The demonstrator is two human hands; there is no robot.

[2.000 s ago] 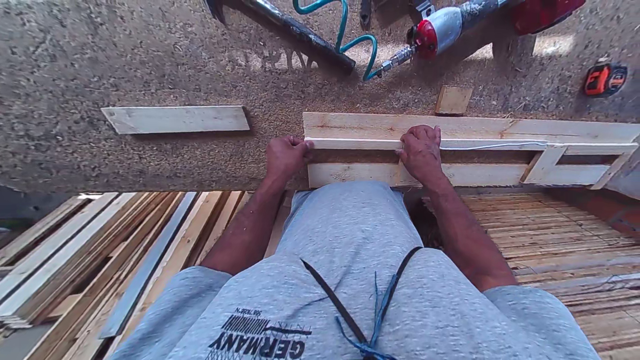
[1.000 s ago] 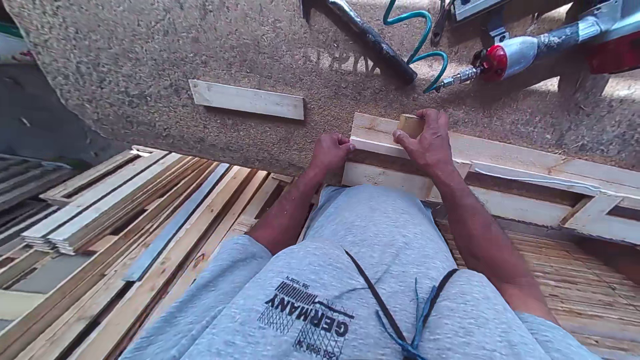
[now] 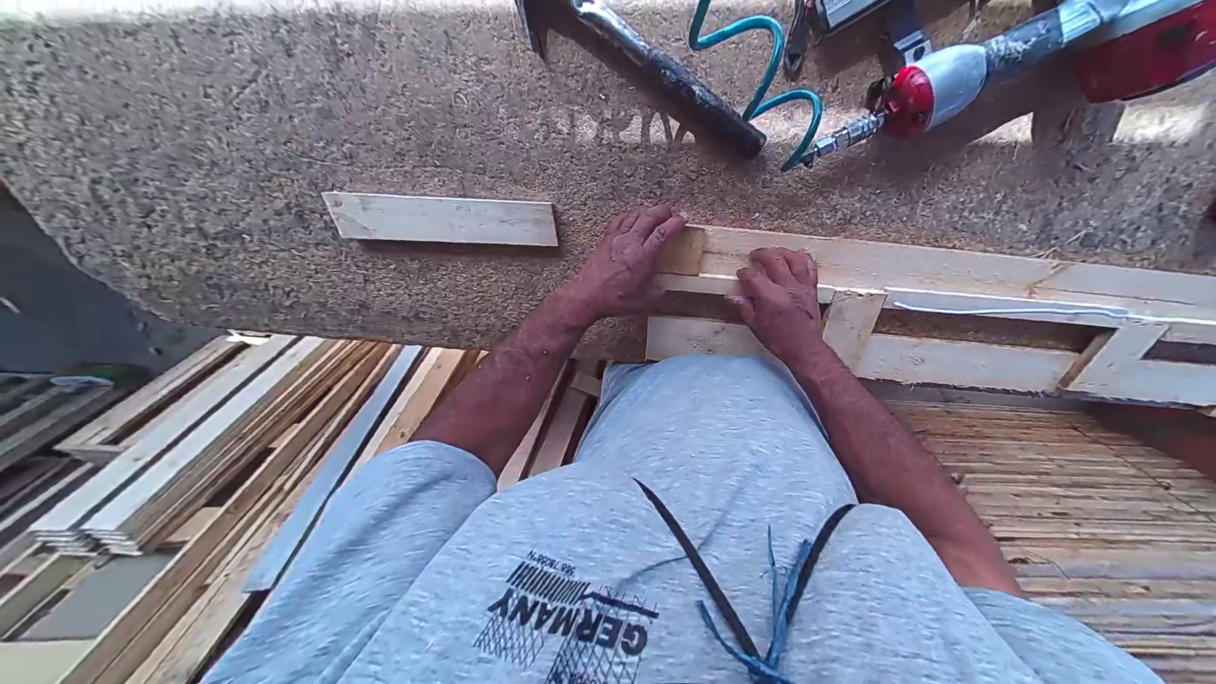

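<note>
My left hand [image 3: 627, 261] grips a small wood block [image 3: 683, 251] at the left end of the long wooden frame [image 3: 912, 261]. The block lies on the frame's far board, flush near its end. Farther right, my right hand [image 3: 784, 296] has its fingers curled over the frame's middle rail, just left of a short wooden crosspiece [image 3: 852, 328]. A thin white strip [image 3: 1012, 310] runs along that rail. To the left of my hands a short loose board [image 3: 442, 219] lies on the particleboard bench top.
A hammer [image 3: 665, 81] lies at the back beside a coiled teal air hose [image 3: 766, 85] joined to a red and grey pneumatic tool [image 3: 940, 87]. Stacked wooden slats [image 3: 218, 427] stand below the bench at left, more slats [image 3: 1064, 494] at right.
The small block was under my right hand and is now at my left hand, at the frame's left end. My right hand has come down onto the rail. The view has shifted left since the first frame.
</note>
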